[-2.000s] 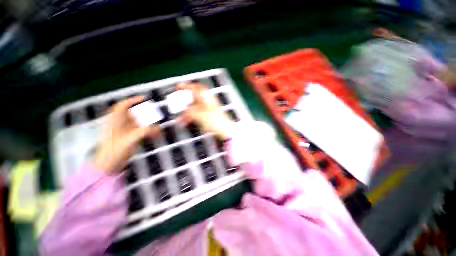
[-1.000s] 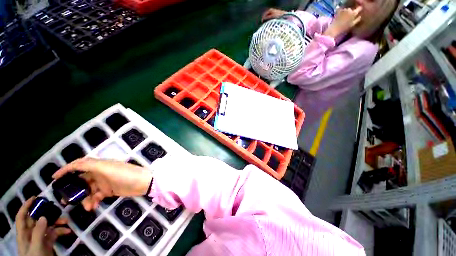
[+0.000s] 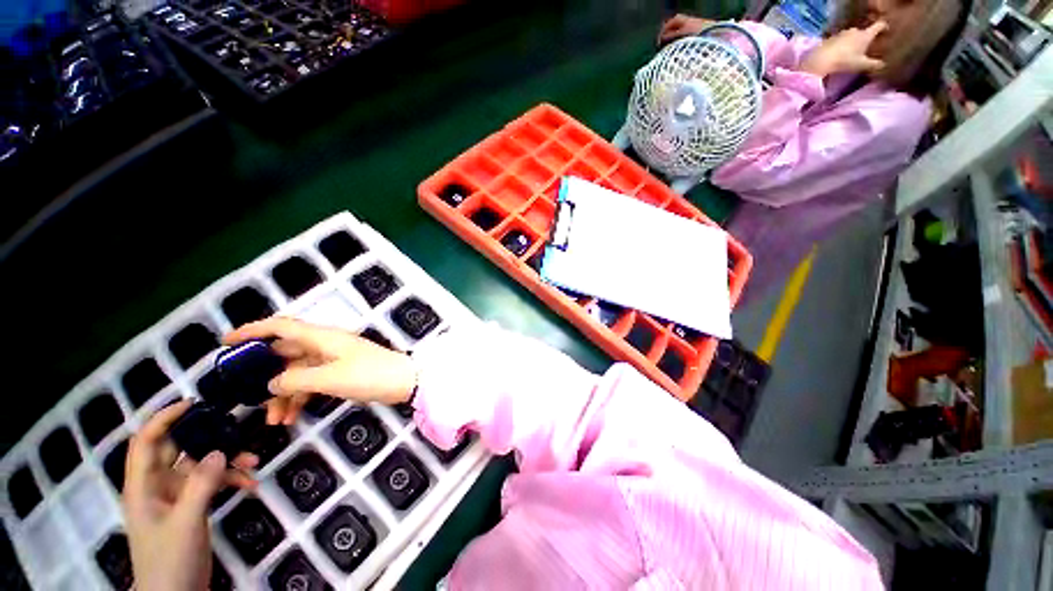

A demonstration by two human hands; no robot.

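Observation:
My left hand (image 3: 173,496) holds a black watch head (image 3: 203,429) above the white compartment tray (image 3: 433,515). My right hand (image 3: 329,367) holds a second black watch head (image 3: 247,372) just up and right of the first. Both screens look dark, with a light glare on the right one. The tray's near pockets hold black watch heads with round ring marks facing up, such as this one (image 3: 359,433). The far pockets look plain black. My hands and right sleeve hide part of the tray.
A red-orange tray (image 3: 497,167) lies beyond my right arm with a few black watches and a clipboard with white paper (image 3: 647,260). A fan (image 3: 695,106) and a person in pink (image 3: 826,150) are behind it. Dark trays (image 3: 271,40) stand at upper left; shelving (image 3: 993,335) is at right.
The view has shifted, so the trays and my hands appear further right. The screens, white two seconds ago, look dark. Both hands still hold the watch heads, now closer together.

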